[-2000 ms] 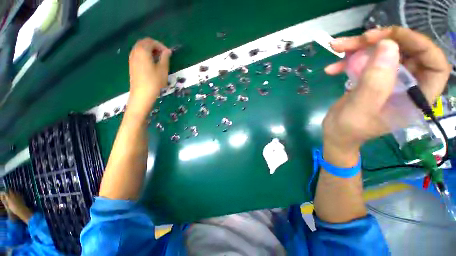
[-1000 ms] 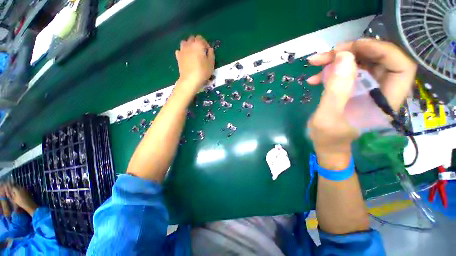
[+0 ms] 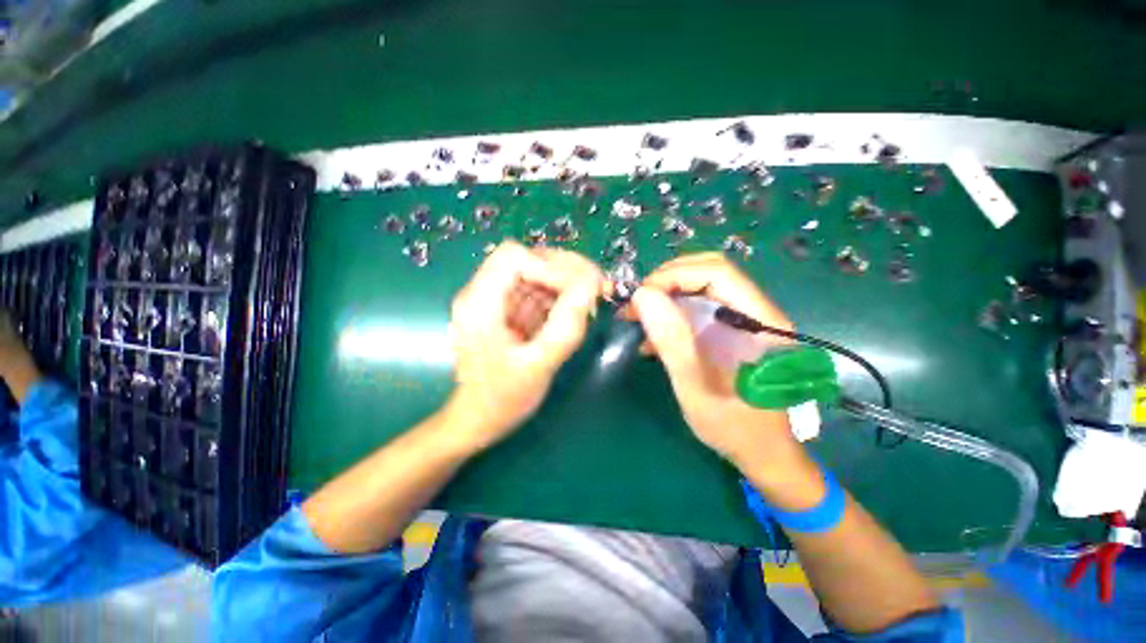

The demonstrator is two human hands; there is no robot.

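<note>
My left hand [image 3: 522,329] pinches a small dark module [image 3: 618,291] between its fingertips at the middle of the view. My right hand [image 3: 710,345], with a blue wristband, holds the dispensing syringe; its barrel [image 3: 721,342] is mostly hidden by the fingers. The fingertips of both hands meet or nearly meet at the module. The bright green cap [image 3: 787,378] shows behind my right hand, with a clear air hose [image 3: 949,440] and a thin black cable [image 3: 823,343] running right. The syringe tip cannot be made out.
Many small modules [image 3: 851,259] lie on the green bench and white strip [image 3: 377,166]. Black compartment trays [image 3: 157,339] are stacked at left. A label strip [image 3: 982,189] lies upper right; a white wipe [image 3: 1100,474] and red handles [image 3: 1097,572] are lower right. Another person's sleeve [image 3: 57,490] shows at far left.
My left hand has come back from the far side of the bench to the middle. My right hand with the syringe has moved left and down to meet it. The view has shifted.
</note>
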